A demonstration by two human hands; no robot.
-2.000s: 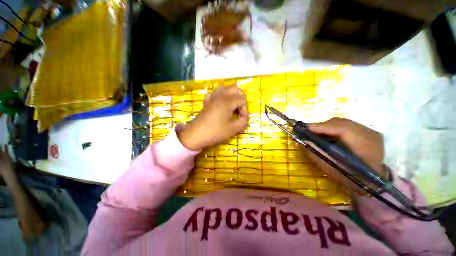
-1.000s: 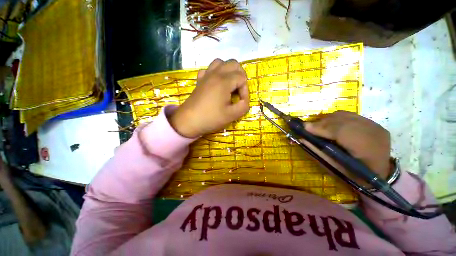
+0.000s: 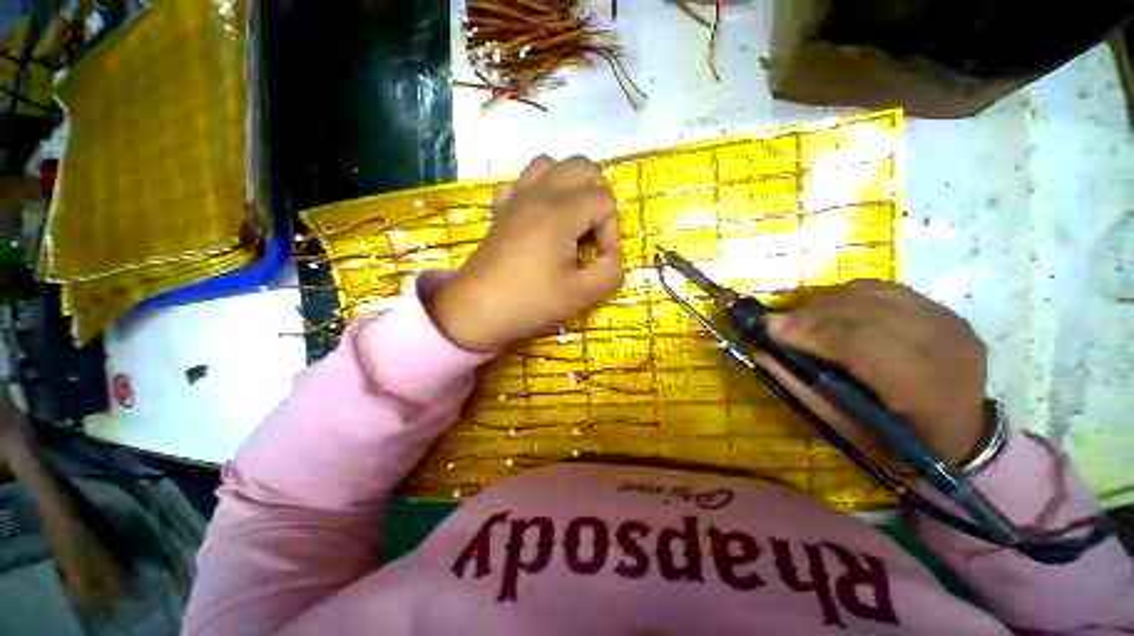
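Note:
A shiny yellow flexible circuit panel (image 3: 771, 186) with a dark grid lies in front of me. Red-brown lead wires (image 3: 585, 425) lie in rows over its left and middle parts. My left hand (image 3: 547, 255) rests over the panel, fingers curled with fingertips together; whether a wire is pinched in them is hidden. My right hand (image 3: 889, 354) holds the dark grey soldering iron (image 3: 858, 398). Its metal tip points up-left at the panel, just right of my left fingers. A thin curved tube runs alongside the iron.
A red-brown wire pile (image 3: 535, 44) lies beyond the panel. A brown cardboard box (image 3: 871, 62) stands at the far right. Stacked yellow panels (image 3: 149, 162) sit on a blue tray (image 3: 236, 276) at the left. A person's arm (image 3: 62, 516) shows at the lower left.
Since two seconds ago, the view has shifted, so the panel and wire pile sit higher in the picture. Over the last second, both hands have barely moved, and the iron tip stays beside my left fingers.

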